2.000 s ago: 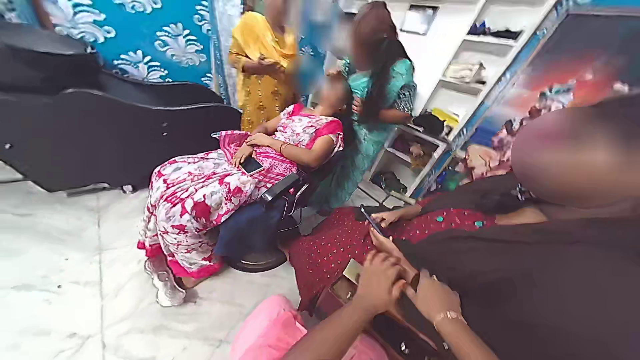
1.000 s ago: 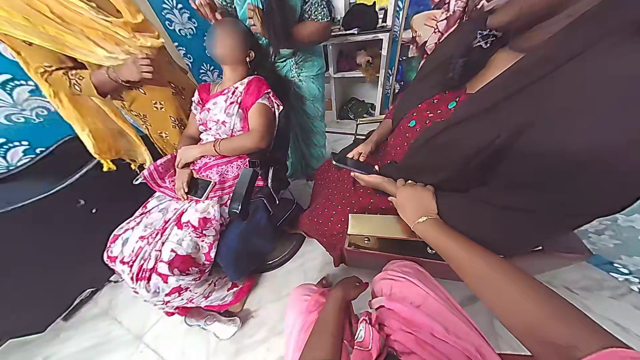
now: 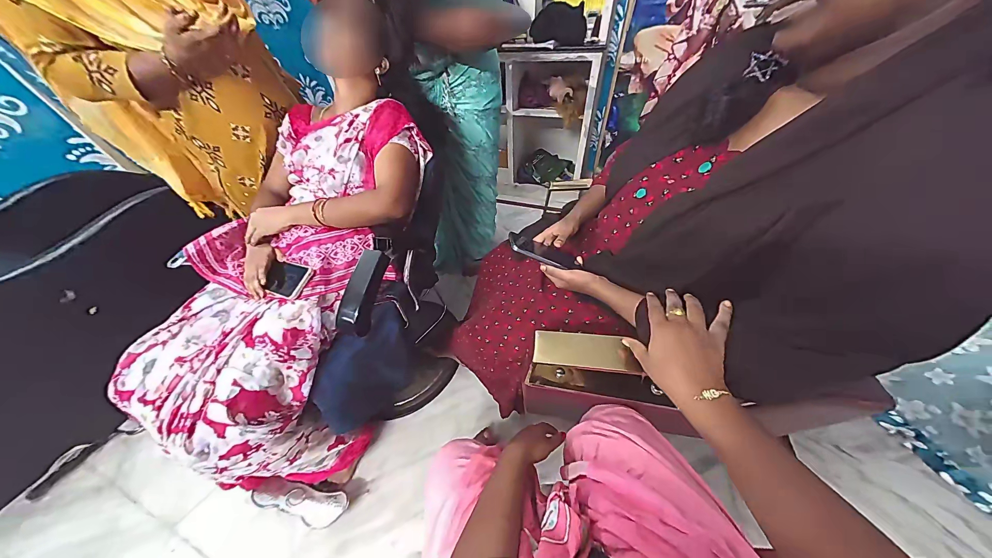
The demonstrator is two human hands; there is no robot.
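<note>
My right hand (image 3: 686, 349), with a ring and a bracelet, lies spread against the dark shawl (image 3: 806, 256) of a person seated beside me on the right. It holds no object. My left hand (image 3: 536, 443) rests between the knees of my pink trousers (image 3: 643, 496), its fingers curled and partly hidden. A gold-topped box seat (image 3: 581, 350) with a dark pink side is just below my right hand. The neighbouring person in a red dotted dress (image 3: 504, 325) holds a smartphone (image 3: 542, 252) in both hands.
A person in a pink and white floral dress (image 3: 225, 380) reclines in a black salon chair (image 3: 418, 387), a smartphone (image 3: 288, 280) on the lap. Persons in yellow and teal clothes stand behind. A black couch (image 3: 70, 310) is at left, white shelves (image 3: 550, 116) at the back.
My right hand has shifted from the neighbour's forearm onto the shawl, fingers now spread. Two seconds ago my hands were together; they are now apart. The view has swung downward since then.
</note>
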